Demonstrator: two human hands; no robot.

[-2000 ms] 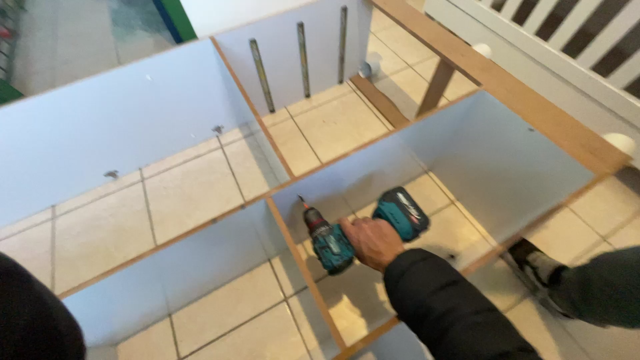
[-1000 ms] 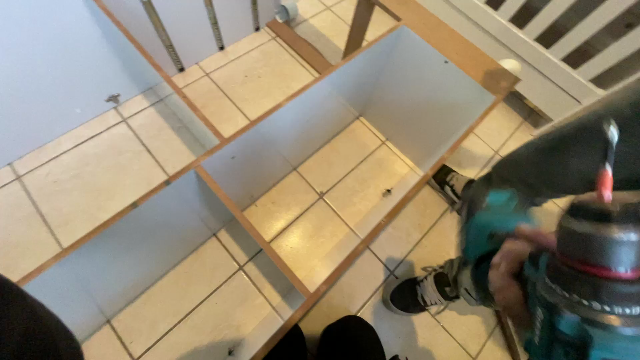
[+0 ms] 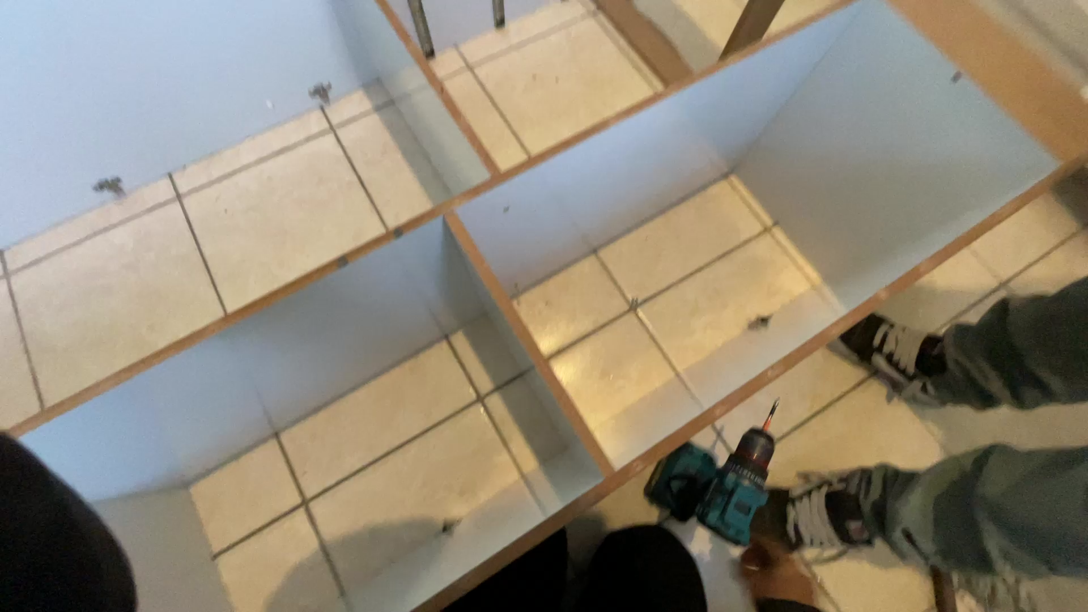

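Note:
A teal and black cordless drill (image 3: 733, 497) with a bit in its chuck is at the bottom right, just outside the front edge of a white cabinet carcass with wood-coloured board edges (image 3: 748, 387). My right hand (image 3: 775, 571), blurred and partly cut off by the lower border, is close behind the drill's rear end, off its handle. Whether its fingers touch the drill body cannot be told. My left hand is out of view. Dividers (image 3: 531, 344) split the carcass into open compartments, and small metal fittings (image 3: 759, 322) show on its inner panels.
Another person's legs (image 3: 1011, 518) and laced shoes (image 3: 829, 514) are at the right, close to the drill. Tiled floor (image 3: 387, 433) shows through the carcass. Dark metal runners (image 3: 421, 30) are at the top. Dark clothing (image 3: 650, 569) shows at the bottom and lower left.
The drill was in my right hand inside a compartment, then raised close to the camera at the right. Now it is lower, outside the carcass, with my hand off its handle. The view has shifted.

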